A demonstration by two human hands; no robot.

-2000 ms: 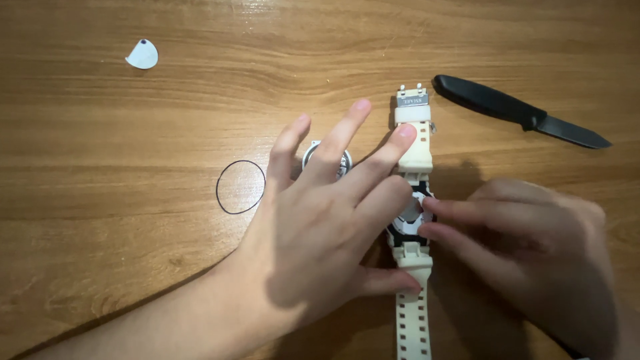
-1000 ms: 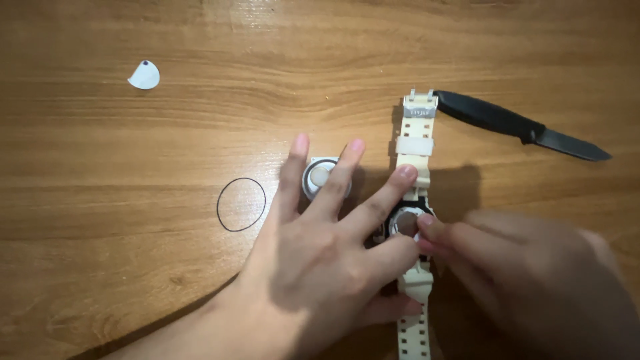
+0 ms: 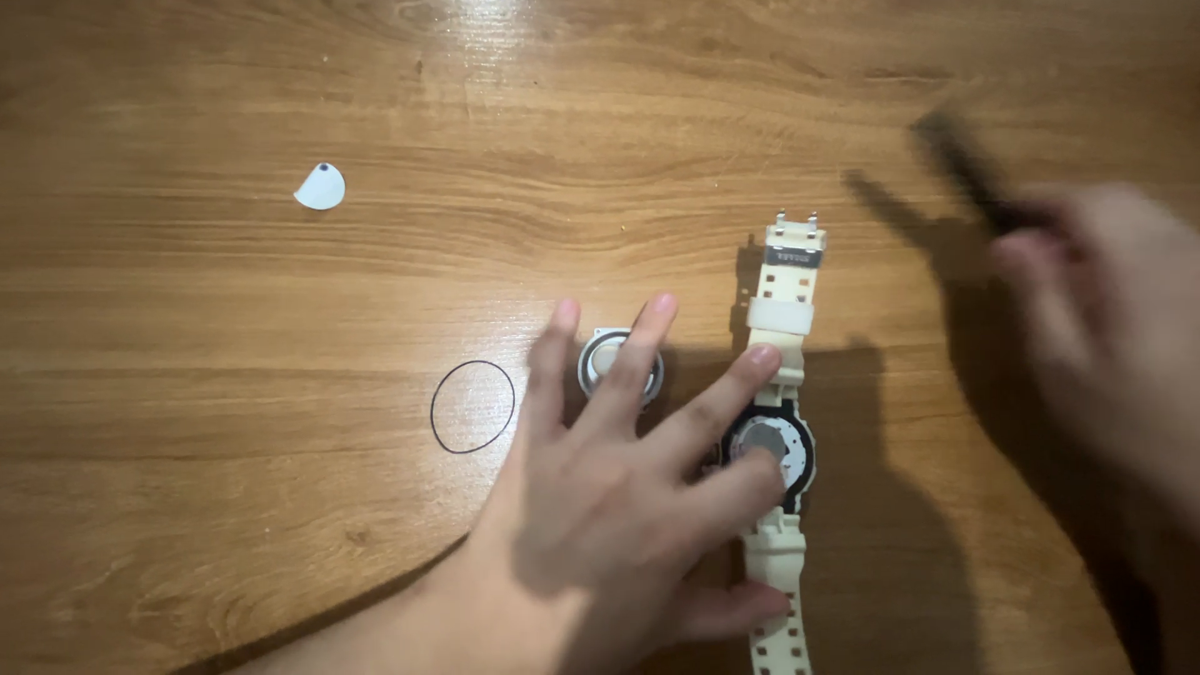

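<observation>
A cream wristwatch point(image 3: 795, 459) lies face down with its strap stretched lengthwise, and its inner back shows a round silver part. My left hand point(image 3: 628, 506) rests spread over the watch's left side, fingertips on the case and strap. Beneath its middle fingers sits a round metal watch back point(image 3: 605, 359), partly covered. On the right, my right hand point(image 3: 1106, 309) is raised and blurred, gripping a dark knife point(image 3: 970, 169) that points to the upper left; whether its blade or its handle points out is unclear.
A thin black rubber ring point(image 3: 513, 405) lies left of my left hand. Farther up and left is a small white teardrop-shaped piece point(image 3: 322, 189) with a dark dot. All of it lies on a wood-grain table point(image 3: 187, 375).
My right hand has left the watch and moved up and right, and it now holds the knife that lay on the table. More of the open watch back shows.
</observation>
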